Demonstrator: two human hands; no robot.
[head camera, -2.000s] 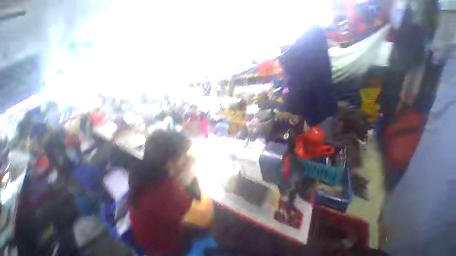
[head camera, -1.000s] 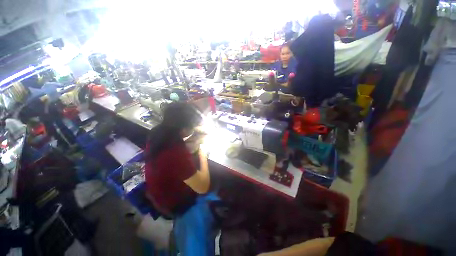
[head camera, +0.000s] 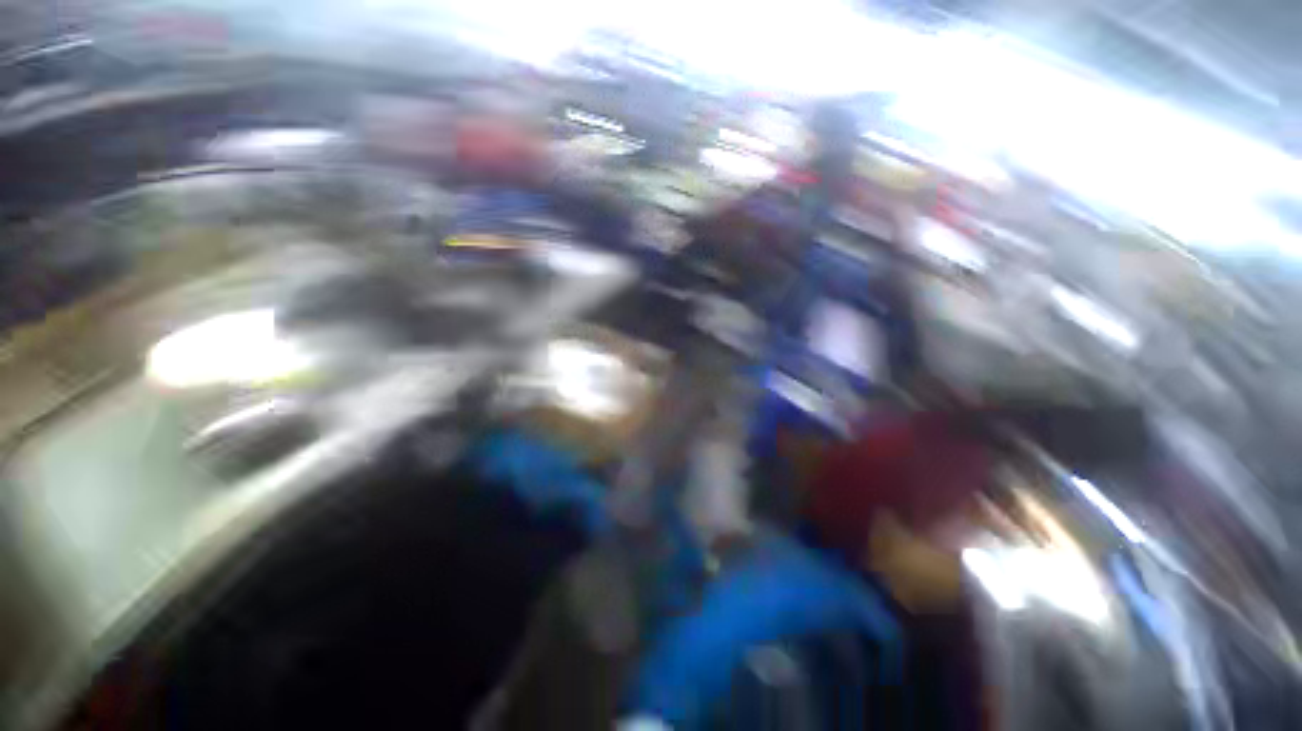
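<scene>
The head view is heavily blurred by motion, and neither of my hands can be made out. A large dark mass (head camera: 386, 571), perhaps cloth or clothing, fills the lower left in front of me. Left of it is a pale green-white table surface (head camera: 114, 486) with a bright glare spot near its back. What these dark and pale shapes are exactly cannot be told.
A seated person in a dark red top (head camera: 907, 479) and bright blue lower clothing (head camera: 764, 614) is at the lower right, beside a glaring work surface (head camera: 1035, 571). Blurred blue containers (head camera: 814, 393) stand behind. Rows of blurred stations and bright lights run across the back.
The view has swung left, so the person in dark red now shows on the right. The forearm seen at the bottom one second ago is no longer discernible. The picture is much more blurred.
</scene>
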